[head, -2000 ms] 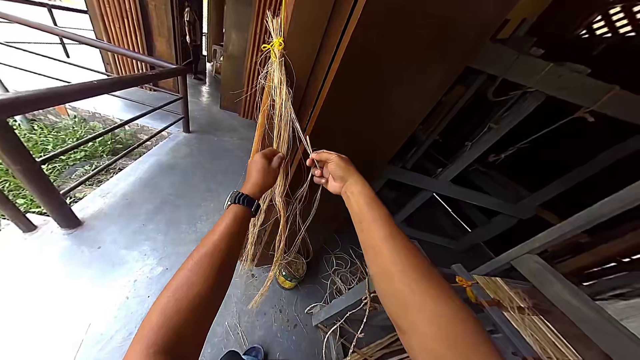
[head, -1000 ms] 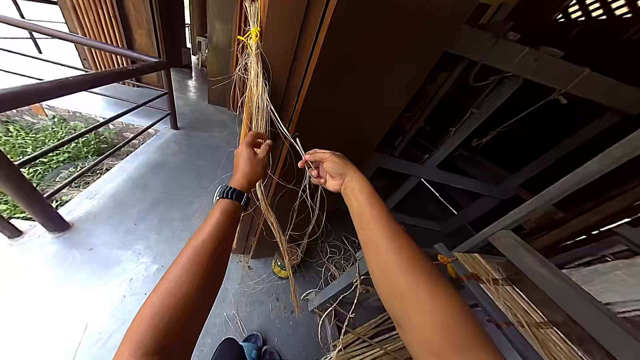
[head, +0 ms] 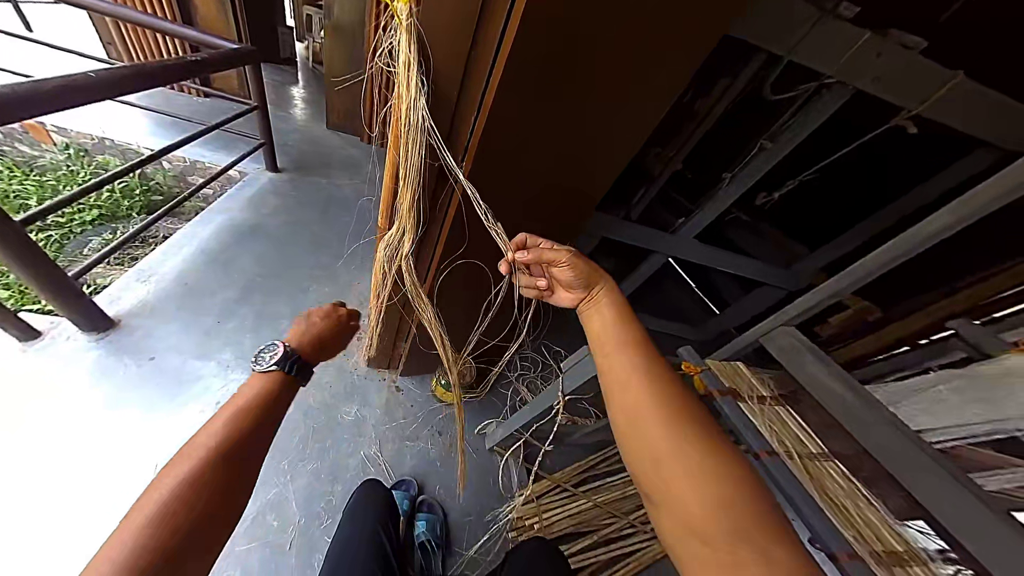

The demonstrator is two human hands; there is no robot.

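A long bundle of pale plant fibres (head: 408, 160) hangs from a yellow tie (head: 398, 6) at the top of the view, beside a wooden post. Its lower part splits into separate tails. My right hand (head: 552, 270) pinches a thin group of strands drawn out to the right of the bundle, and their loose ends curl below the fingers. My left hand (head: 324, 330), with a watch on its wrist, is left of the bundle, apart from it, its fingers curled; no fibre shows in it.
Dark metal railing (head: 152, 76) runs along the left, above green plants. A grey wooden frame (head: 696, 252) stands at the right. Split sticks (head: 588, 504) lie low by my knees, near tangled fibres (head: 532, 376). A green and yellow container (head: 444, 387) is on the floor at the post's foot.
My left hand has come away from the bundle, moving down and to the left. My right hand still holds strands out to the right.
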